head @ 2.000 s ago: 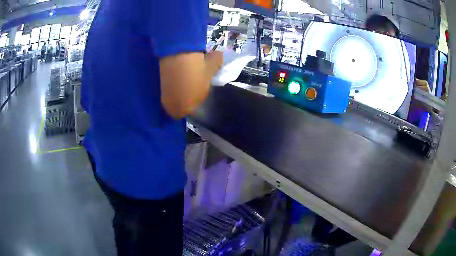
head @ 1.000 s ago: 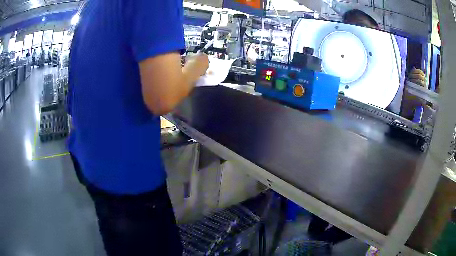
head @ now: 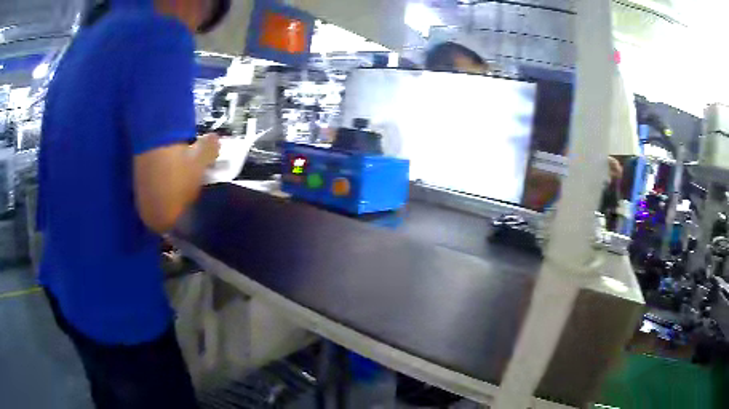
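Neither of my hands is in the picture. A blue control box [head: 345, 180] with red and green digits, a green and an orange button and a black block on top sits on the dark metal conveyor housing [head: 352, 260] in front of me. Behind it stands a large inspection monitor [head: 456, 132], now plain bright white and blurred. The housing's near end [head: 591, 343] looks brown.
A person in a blue shirt [head: 108, 176] stands at the left, holding white paper sheets [head: 232, 156]. Another head [head: 456, 57] shows above the monitor. A white frame post [head: 579, 184] crosses the view. A green belt [head: 667, 383] and dark machinery [head: 671, 279] are at right.
The view has swung right, so the box, monitor and person sit further left. The post, housing end and machinery show more. The circles on the monitor no longer show.
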